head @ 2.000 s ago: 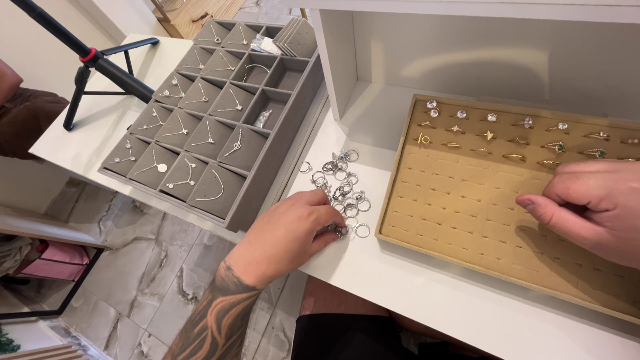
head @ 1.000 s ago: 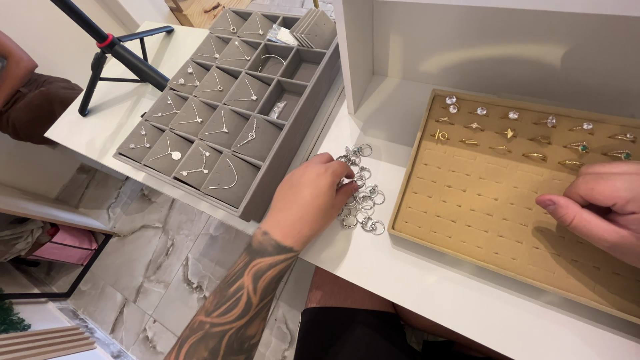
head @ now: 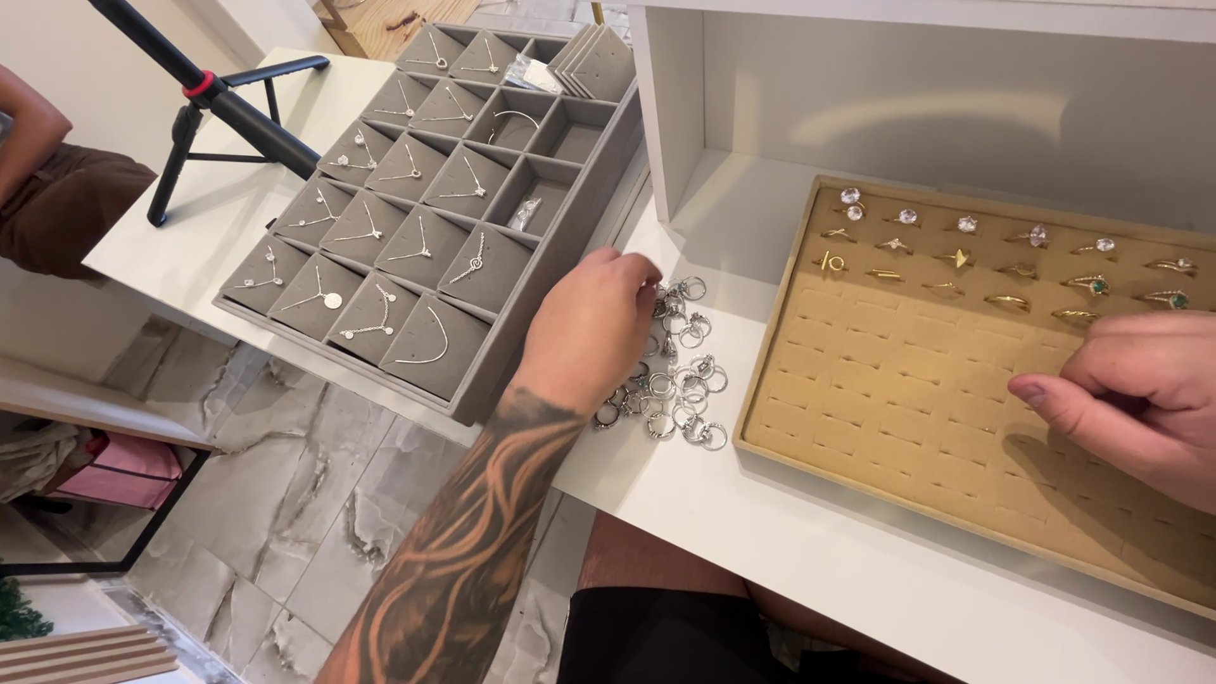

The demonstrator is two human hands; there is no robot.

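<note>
My left hand rests over the left side of a loose pile of silver-coloured rings on the white shelf board; its fingertips are bent down at the upper rings, and whether a ring is between them cannot be told. My right hand, curled with thumb near the index finger, hovers over the right part of a mustard-coloured ring tray; any item in its fingers is hidden. Gold-coloured rings, some with clear or green stones, such as a green-stone ring, fill slots in the tray's upper rows.
A grey compartment tray of necklaces and bracelets on cards lies left of the rings. Behind it a black tripod stands on a white surface. A white upright panel rises beside the tray. Part of another person shows at far left.
My left hand has moved from the lower part of the ring pile to its upper left side. My right hand stays over the mustard tray. The view has shifted somewhat.
</note>
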